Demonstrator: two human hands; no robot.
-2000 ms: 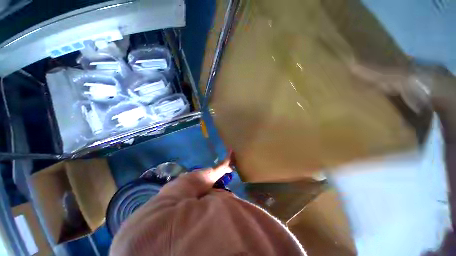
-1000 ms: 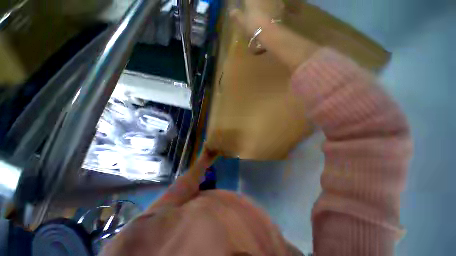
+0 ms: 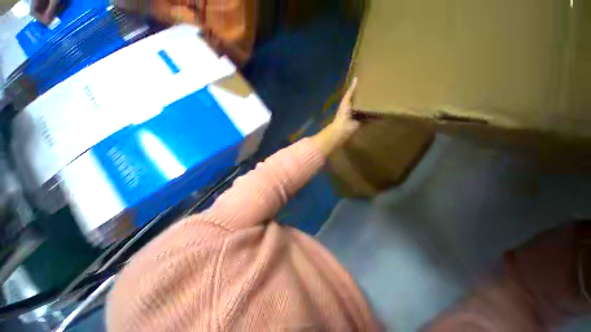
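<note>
A large brown cardboard carton (image 3: pixel 473 65) fills the upper right of the view, cut off by the top and right edges. My left hand (image 3: pixel 339 125) is at its lower left corner, with fingers up along the side and the palm by the bottom edge; it holds the carton there. My right sleeve (image 3: pixel 512 285) is blurred at the lower right. My right hand lies beyond the right edge and cannot be seen.
Blue-and-white printed boxes (image 3: pixel 165 146) stand at the left, beside my left forearm. Another brown cardboard piece or carton (image 3: pixel 382 155) shows below the large carton. Thin metal rails (image 3: pixel 84 305) run at the lower left. Another person's hand (image 3: pixel 45 10) is at the top left.
The view has swung from the bin of white-labelled packs to the printed boxes. The carton now shows higher and further right. My right hand has left the carton's top area and the picture.
</note>
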